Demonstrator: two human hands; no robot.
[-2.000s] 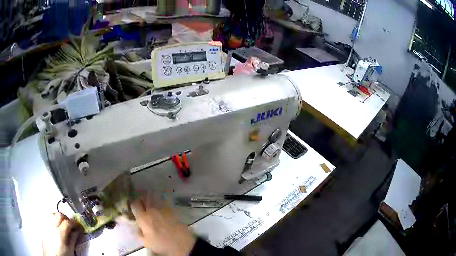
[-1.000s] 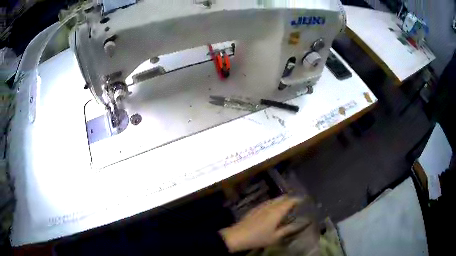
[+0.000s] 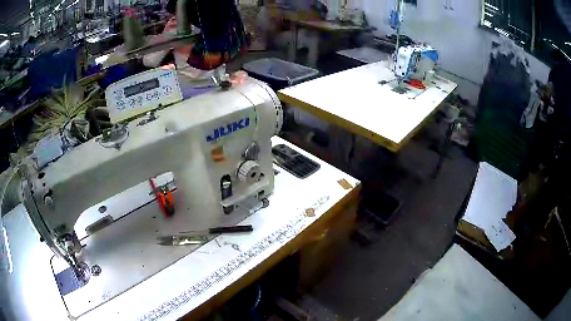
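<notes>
No hand is in the picture. Nearest in front of me is the white JUKI sewing machine (image 3: 188, 141) on the left. Its presser foot and needle (image 3: 76, 263) are at the lower left over a shiny needle plate (image 3: 70, 281), with no cloth under them. A red-orange tool (image 3: 164, 198) is in the machine's arm opening. A thin metal tool with a dark handle (image 3: 230, 229) lies on the machine bed. The control panel (image 3: 143, 93) sits on top. A dark phone-like slab (image 3: 295, 161) lies right of the machine head.
The white table (image 3: 250, 254) has ruler markings along its near edge. A second table (image 3: 363, 103) carries another sewing machine (image 3: 416, 61). A grey tub (image 3: 280, 71) is behind the JUKI machine. Pale flat boards (image 3: 460, 291) are at the lower right. Olive cloth (image 3: 66, 113) is piled at the left.
The view has swung up and to the right. The hand holding cloth below the table edge one second ago is out of the picture. The tools on the machine have not moved.
</notes>
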